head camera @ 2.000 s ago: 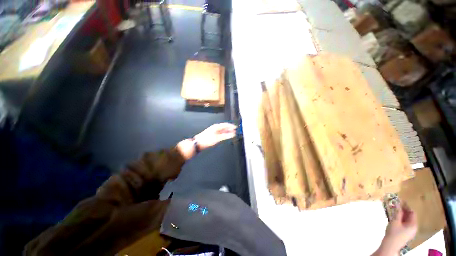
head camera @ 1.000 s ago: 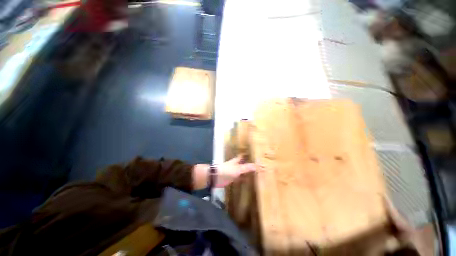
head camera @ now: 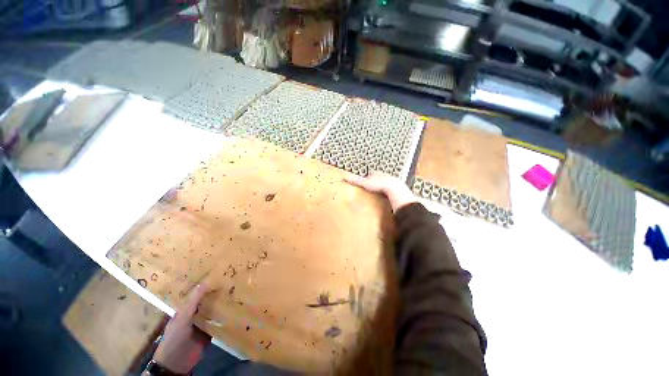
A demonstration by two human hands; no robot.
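A large tan wooden board (head camera: 271, 228) with dark spots lies in front of me over the white table. My left hand (head camera: 183, 334) holds its near edge, thumb on top. My right hand (head camera: 370, 182) holds its far right edge; the fingers lie along the rim. Whether more boards lie under it cannot be told. Beyond it are boards filled with standing rings (head camera: 367, 136). To the right is a board (head camera: 463, 158) that is mostly bare, with rows of rings along its near edge.
A pink item (head camera: 539, 176), a ring-covered board (head camera: 596, 209) and a blue cloth (head camera: 657, 242) lie at the right. More boards (head camera: 77, 125) lie on the table's left end. A board (head camera: 110, 319) is low beside the table. Metal shelving (head camera: 440, 37) stands behind.
The view has turned to the right, now facing across the table. The fanned boards seen earlier no longer show as a fan. Both hands are now on the large board's edges.
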